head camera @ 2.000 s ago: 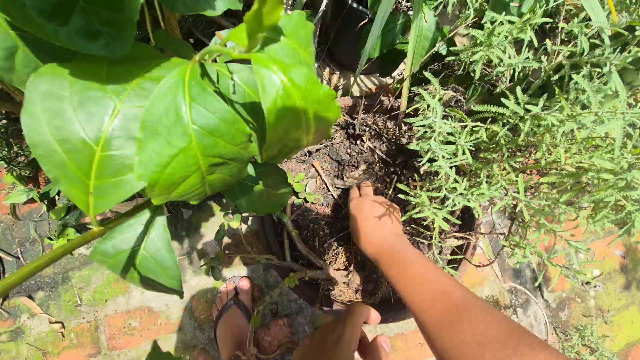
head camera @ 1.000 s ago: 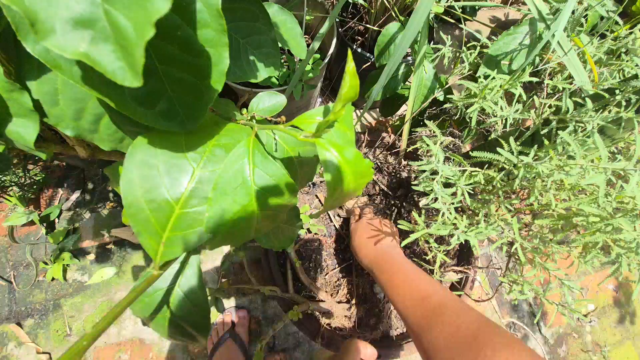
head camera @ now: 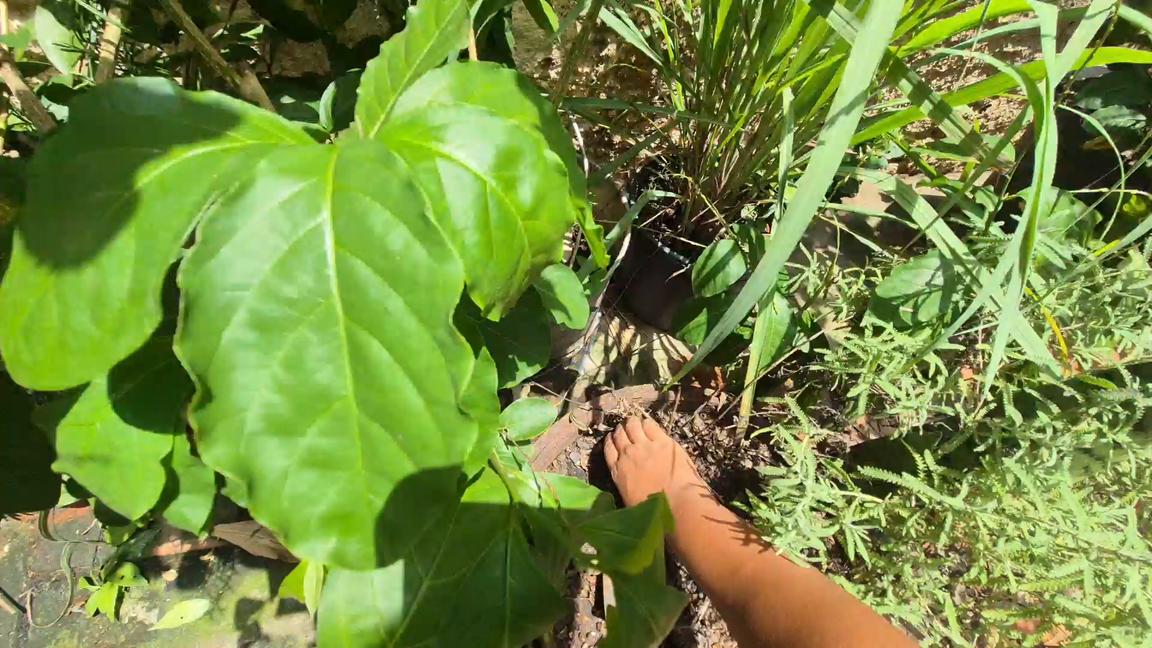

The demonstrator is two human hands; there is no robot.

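My right hand (head camera: 646,459) reaches in from the lower right, its fingertips down on dark soil and dry litter (head camera: 720,445) just inside the curved rim of a clay pot (head camera: 589,409). The fingers are bent downward, and whether they grip anything is hidden. Broad green leaves (head camera: 328,351) fill the left half of the view and cover much of the pot's left side. My left hand is not in view.
Feathery light-green foliage (head camera: 972,504) crowds the right side. Behind the pot, a dark container (head camera: 652,279) holds long grass-like blades (head camera: 747,108). Mossy paving (head camera: 207,585) shows at the lower left.
The view has shifted toward the far side of the pot. My right hand has gone to the soil near the far rim. My left hand, seen earlier at the bottom edge, has left the view.
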